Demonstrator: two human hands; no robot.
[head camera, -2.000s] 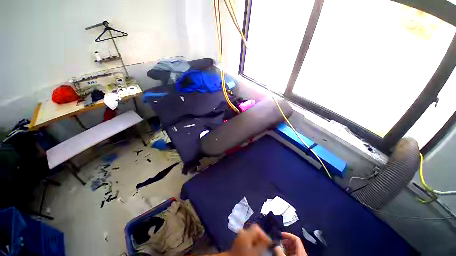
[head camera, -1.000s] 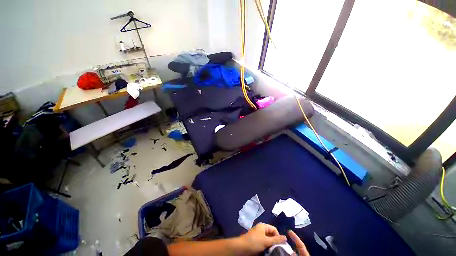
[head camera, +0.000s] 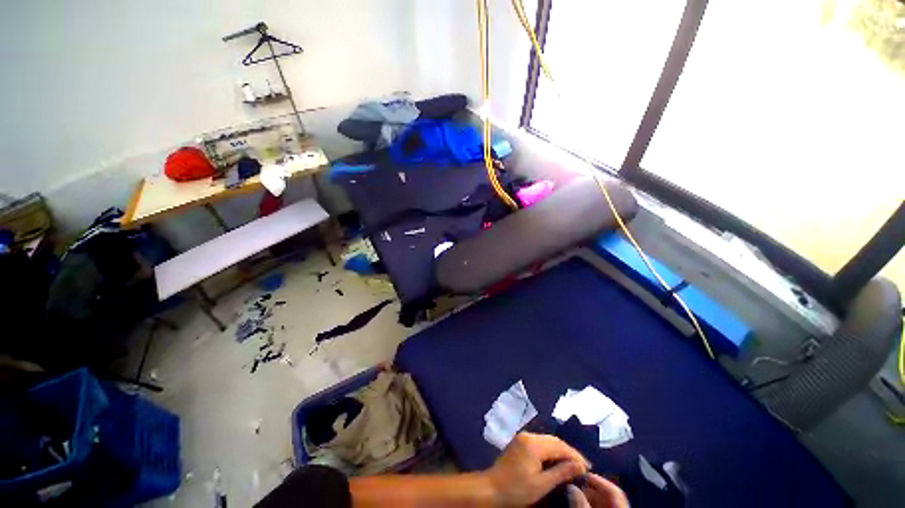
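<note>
My left hand (head camera: 536, 466) reaches in from the lower left, fingers bent together on a small dark piece that is mostly hidden. My right hand (head camera: 603, 492) is beside it, cut off by the bottom edge, its fingertips at the same piece. A dark cloth piece (head camera: 578, 431) lies just beyond my fingers, against a fanned stack of white pieces (head camera: 607, 412). Another pale stack (head camera: 510, 413) lies to the left. Two small pale pieces (head camera: 655, 472) lie to the right. All rest on the navy ironing table (head camera: 556, 327).
A blue crate (head camera: 301, 437) with beige cloth stands left of the table, another blue crate (head camera: 149, 446) at lower left. A grey padded roll (head camera: 536, 238) lies beyond the table. A yellow hose (head camera: 645, 260) hangs at the right, near a ribbed duct (head camera: 843, 357).
The view has turned, so the room sits further right than two seconds ago. The white bit seen at my fingertips one second ago no longer shows; my hands have drawn closer together.
</note>
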